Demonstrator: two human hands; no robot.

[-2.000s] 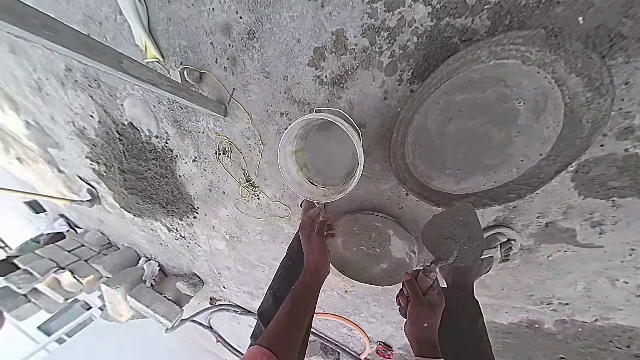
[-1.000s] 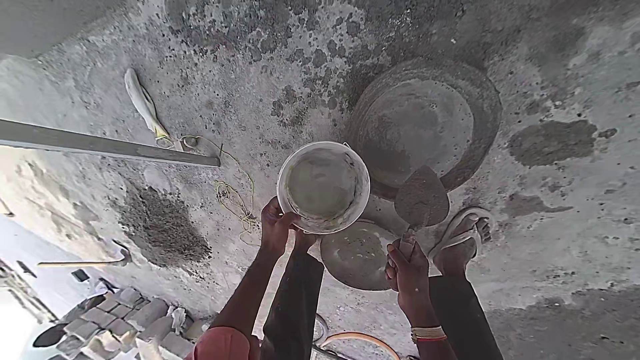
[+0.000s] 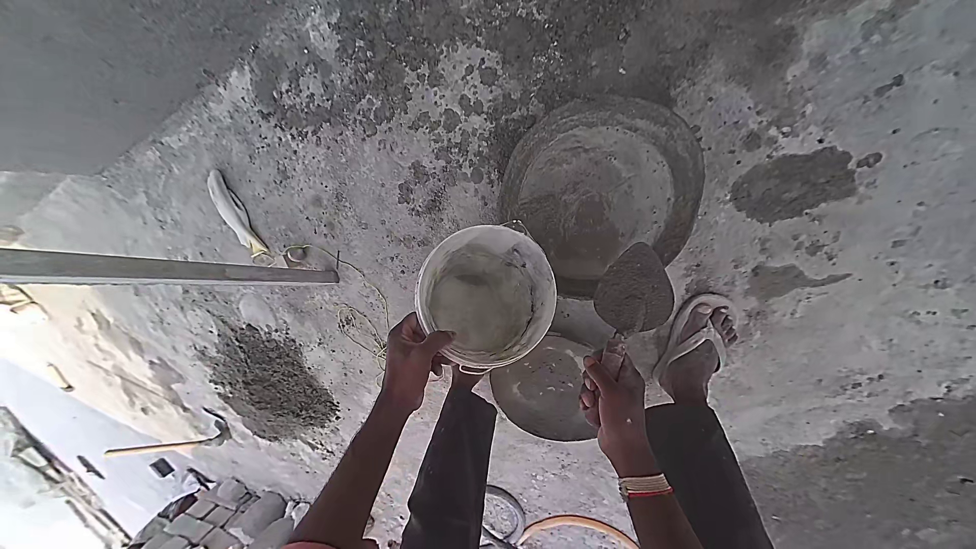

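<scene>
My left hand (image 3: 412, 354) grips the near left rim of a white plastic bucket (image 3: 488, 297), its thumb over the edge; cloudy liquid lies inside. The handle of a mortar-coated trowel (image 3: 634, 288) is in my right hand (image 3: 612, 396), its blade pointing away from me over the near edge of a large round pan (image 3: 602, 183) smeared with wet mortar. A smaller round pan (image 3: 545, 389) lies between my two hands, partly hidden by the bucket.
A long straight bar (image 3: 168, 268) reaches in from the left, near tangled yellow string (image 3: 362, 328) and a whitish sack (image 3: 231, 210). A mortar heap (image 3: 271, 381), a long-handled tool (image 3: 168, 444) and stacked blocks (image 3: 217, 515) are at lower left. Near me lies an orange hose (image 3: 579, 522).
The bucket has come up off its earlier spot beside the small pan and now overlaps that pan in view. My left hand has shifted onto its rim. The trowel stays in my right hand.
</scene>
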